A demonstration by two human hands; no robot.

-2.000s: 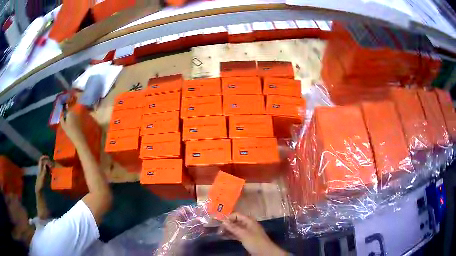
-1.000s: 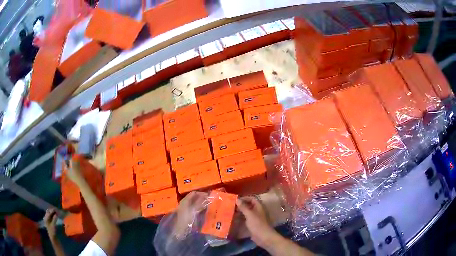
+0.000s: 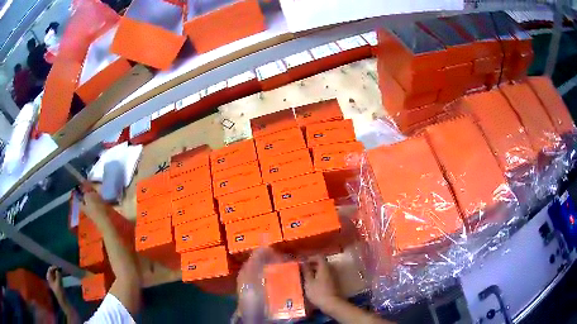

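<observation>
A small orange box (image 3: 285, 291) with a dark logo stands upright at the bottom centre, between my hands. My left hand (image 3: 252, 281) is blurred at its left side, closed around that side, with clear film around the hand and box. My right hand (image 3: 321, 281) is at the box's upper right edge, fingers bent; whether they pinch film or box cannot be told. Rows of orange boxes (image 3: 245, 202) lie just beyond. Film-wrapped orange boxes (image 3: 417, 190) stand in a row at right.
A coworker's arm (image 3: 117, 243) and white sleeve reach in at left beside stacked orange boxes. A metal-edged shelf (image 3: 209, 66) crosses above, holding open box parts. A tall orange stack (image 3: 436, 69) stands at back right. A white machine panel (image 3: 512, 272) lies at lower right.
Over two seconds the box between my hands has gone from tilted to nearly upright and lower in view. My left hand has come close along its left side. The view has turned and shifted.
</observation>
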